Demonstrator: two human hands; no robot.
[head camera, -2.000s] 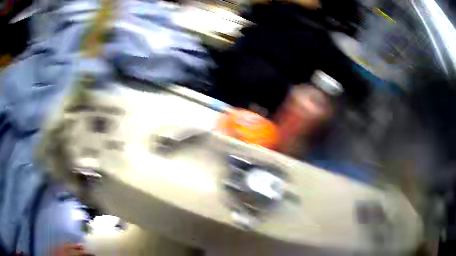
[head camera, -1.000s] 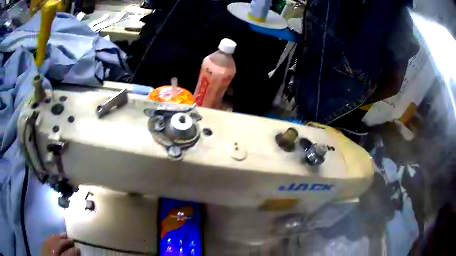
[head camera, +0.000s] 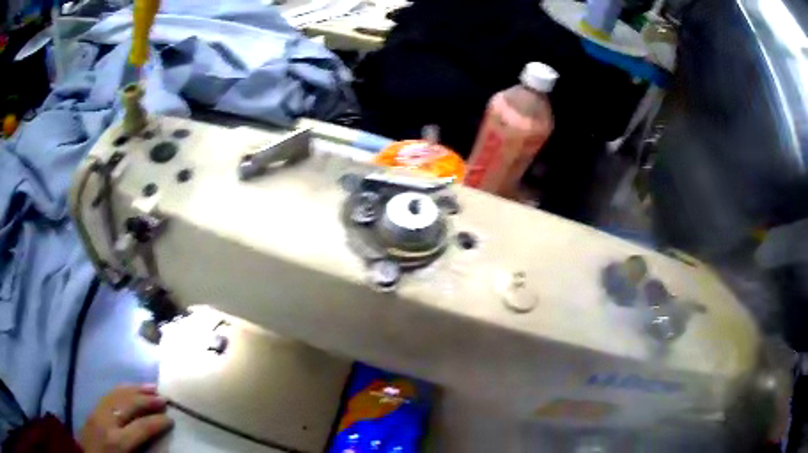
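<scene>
My left hand, with a dark red sleeve, is low at the left, partly cut off by the bottom edge. Its bent fingers rest on light blue cloth beside the machine bed; I cannot tell if they grip it. My right hand is not in view. The cream sewing machine arm crosses the frame. A dark thin line runs along the cloth. The needle area is brightly lit and partly hidden under the arm's left end.
A lit smartphone lies on the machine bed under the arm. Behind the arm are a pink bottle, an orange lid and dark cloth. A yellow-handled screwdriver stands at the arm's left end. A thread stand is behind right.
The view was heavily blurred, then settled. Since one second ago the machine, bottle and phone have shifted right in the picture and the arm tilts more. More of my left hand and its sleeve shows.
</scene>
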